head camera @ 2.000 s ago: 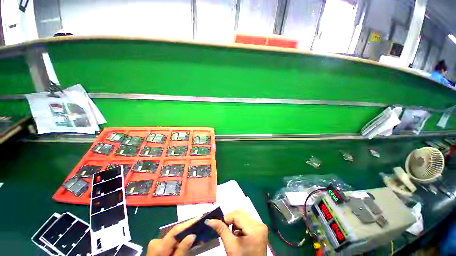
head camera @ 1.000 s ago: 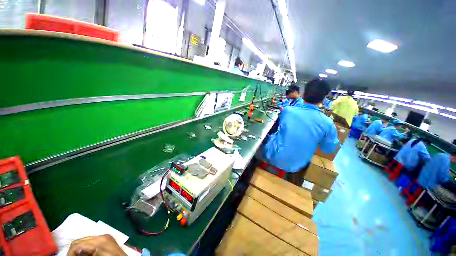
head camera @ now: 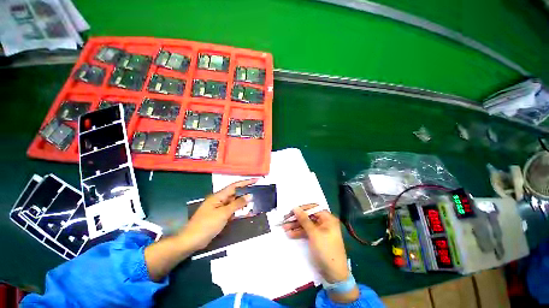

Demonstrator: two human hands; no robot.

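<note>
My left hand (head camera: pixel 220 210) holds a dark circuit board (head camera: pixel 263 199) with a black face up, above the white paper sheets (head camera: pixel 295 174). My right hand (head camera: pixel 319 234) holds slim tweezers (head camera: pixel 297 215), their tip pointing left beside the board. A dark flat plate (head camera: pixel 241 233) lies on the papers, partly under my left hand. A sticker sheet (head camera: pixel 105 162) with black rectangles lies across the lower left of the red tray (head camera: pixel 253 161). The tray's pockets hold several boards (head camera: pixel 201 121); its lower right pocket holds none.
Stacked sticker sheets (head camera: pixel 54 210) lie at left. At right are a clear plastic bag (head camera: pixel 409 168), a DC power supply (head camera: pixel 490 234) with leads, and a small fan (head camera: pixel 537 171) at the edge. Loose boards (head camera: pixel 422 133) lie behind. Cardboard boxes (head camera: pixel 469 293) stand lower right.
The view has swung right along the line, then back and down to the papers. My right hand, earlier at the dark piece with my left, now holds tweezers apart from it.
</note>
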